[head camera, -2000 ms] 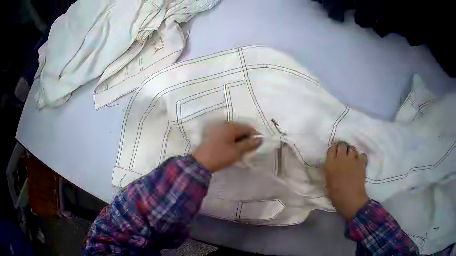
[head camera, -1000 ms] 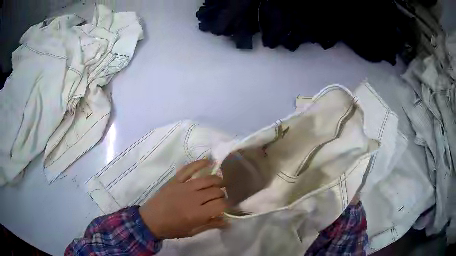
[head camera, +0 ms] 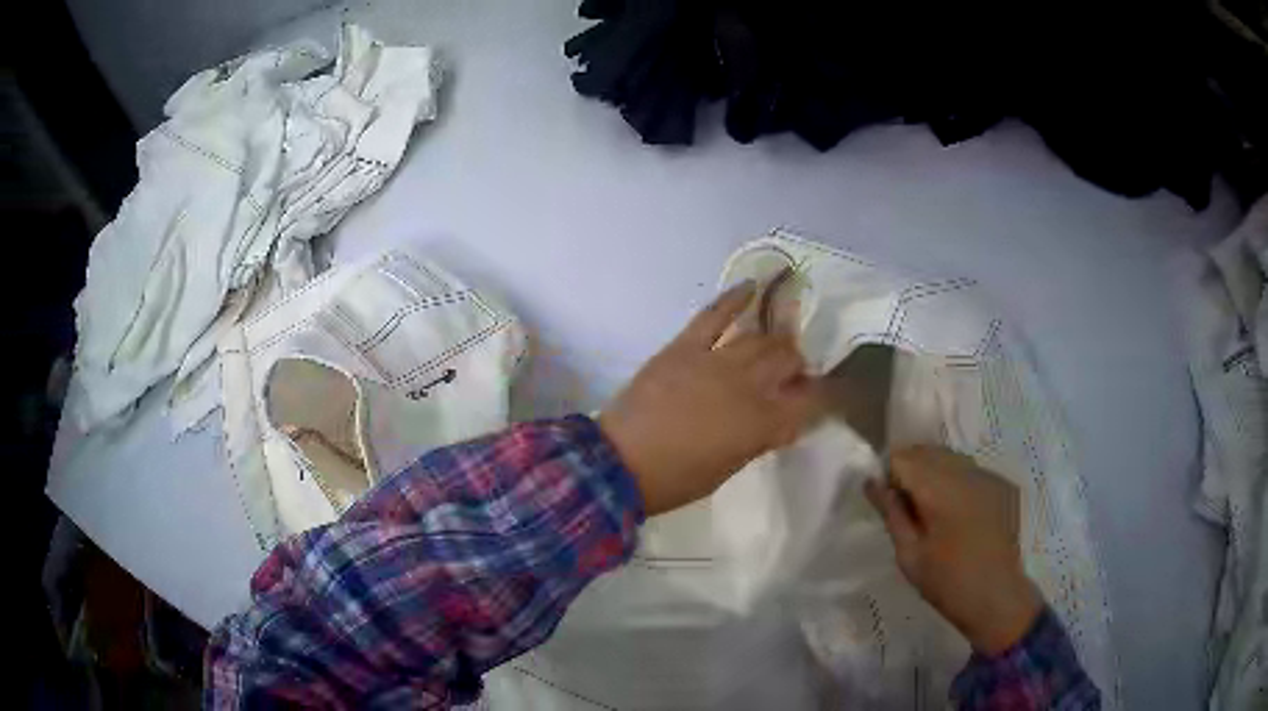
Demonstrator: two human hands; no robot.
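Observation:
A white jacket (head camera: 758, 576) with dark paired stitching lies bunched across the front of the table. An oval opening (head camera: 320, 410) shows its inside at the left, beside a short dark mark. My left hand (head camera: 716, 403) reaches across to a second opening near the jacket's upper middle, its fingers at the cloth rim; it is blurred and its grip is unclear. My right hand (head camera: 957, 535) pinches the cloth between thumb and fingers, lower right of the left hand. A shadowed gap in the cloth lies between the hands.
A crumpled heap of white garments (head camera: 209, 236) lies at the table's upper left. A black ruffled heap (head camera: 904, 70) lies along the back right. More pale garments (head camera: 1238, 403) lie at the right edge. The table's left edge (head camera: 125, 535) curves toward the dark floor area.
The jacket has been turned and shifted; its large open mouth is gone and the oval opening shows at left. My left hand has moved right and up. My right hand has come into view.

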